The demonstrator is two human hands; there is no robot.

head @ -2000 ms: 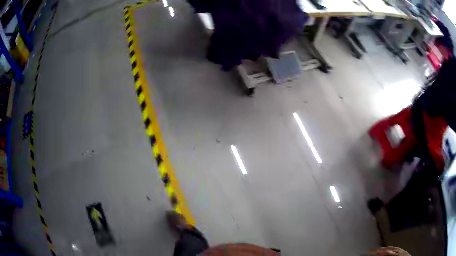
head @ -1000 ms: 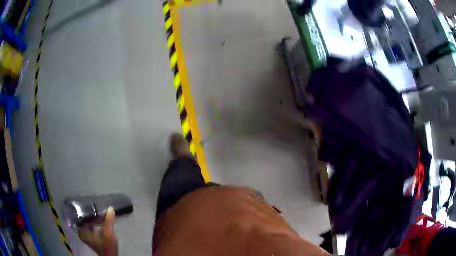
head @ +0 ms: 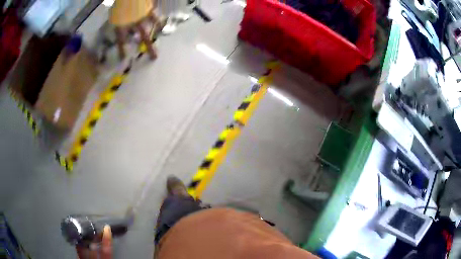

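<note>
A silver metal flask with a darker end lies across the fingers of my left hand at the lower left edge. Only a few fingers and part of that hand show, and they are blurred. The flask is held above the grey floor. My right hand is not in view.
A shoe is beside yellow-black floor tape. A red crate with dark cloth stands ahead. A green-edged white sewing table runs along the right. A cardboard box and wooden stool are at the upper left.
The view has moved along the floor tape. The red crate, cardboard box and stool have come into view, and the person in dark clothing has left it. The flask stays in my left hand.
</note>
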